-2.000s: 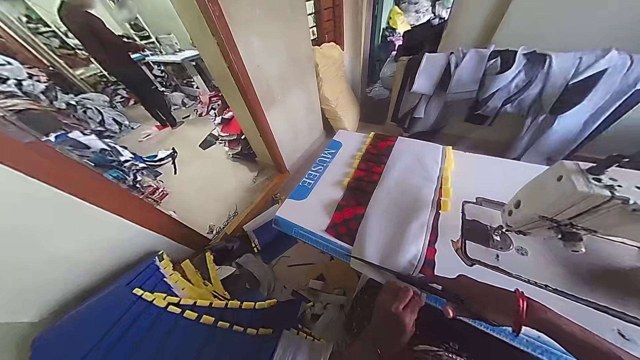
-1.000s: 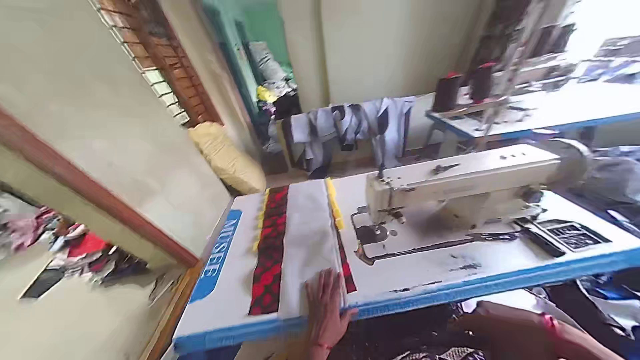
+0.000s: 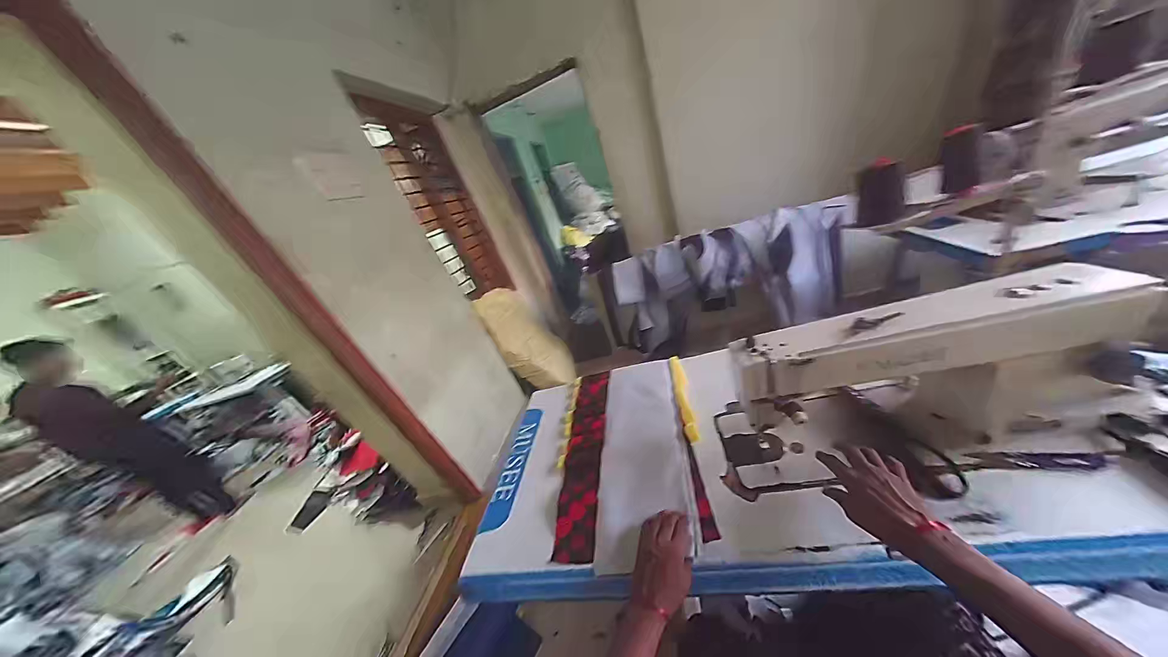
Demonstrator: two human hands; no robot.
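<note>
My left hand (image 3: 663, 561) rests with curled fingers on the near end of a white fabric strip (image 3: 639, 447). Red-and-black checked fabric (image 3: 582, 474) shows along both sides of the strip, with yellow tabs (image 3: 683, 401) at the edges. My right hand (image 3: 874, 488) is spread over the sewing machine's bed, holding nothing that I can see, just left of dark-handled scissors (image 3: 944, 470). The head of the white sewing machine (image 3: 912, 342) stands behind my right hand, its needle area to the left of my fingers.
The machine table has a blue front edge (image 3: 803, 575). Behind it, grey and white cloth pieces (image 3: 785, 255) hang beside a yellowish sack (image 3: 525, 338). Thread cones (image 3: 881, 193) stand at the back right. Through an opening at left, a person (image 3: 119, 429) stands among heaped fabric.
The view has swung widely. Two seconds ago both hands were together at the table's front edge; now the left presses the white strip and the right is over the machine bed.
</note>
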